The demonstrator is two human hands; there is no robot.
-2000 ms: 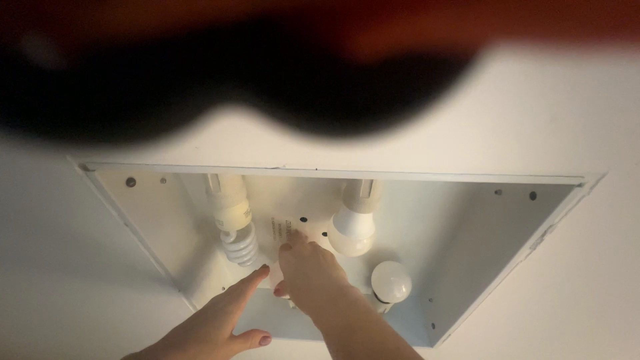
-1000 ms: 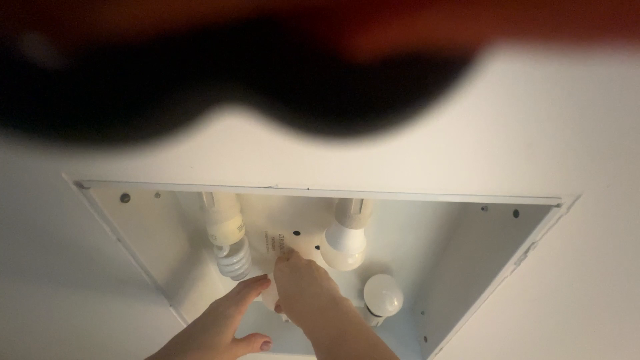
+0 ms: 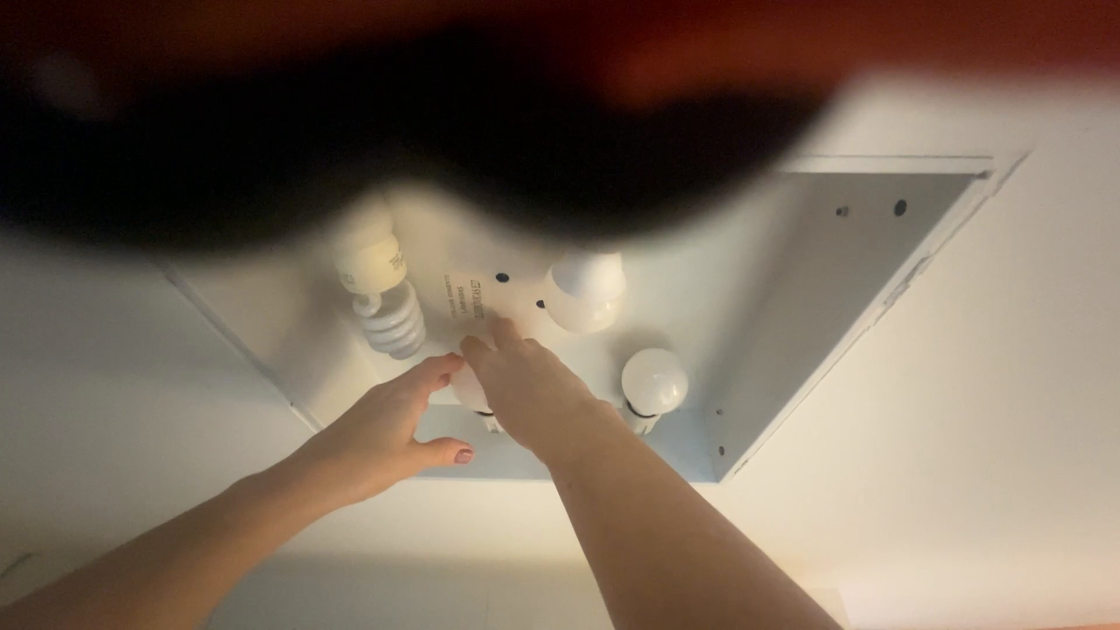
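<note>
A white light bulb (image 3: 471,389) in a socket at the near side of a recessed ceiling light box (image 3: 779,350) shows between my hands. My right hand (image 3: 529,385) lies over its right side, fingers near the top of the bulb; whether they grip it is hidden. My left hand (image 3: 394,433) is beside it on the left, thumb and fingers apart, a fingertip close to the bulb. To the left is a spiral compact fluorescent bulb (image 3: 392,322). Beyond my right hand are a round white bulb (image 3: 584,293) and another white bulb (image 3: 656,382) in its socket.
The box's metal side wall (image 3: 787,324) slopes at the right, with small holes and screws. Its raised edge (image 3: 884,306) meets the white ceiling (image 3: 1006,394), where the seam is rough. A blurred dark and red shape (image 3: 394,114) blocks the upper view.
The view has shifted, and the dark shape now covers the box's far edge and part of the sockets. Both hands remain around the same bulb.
</note>
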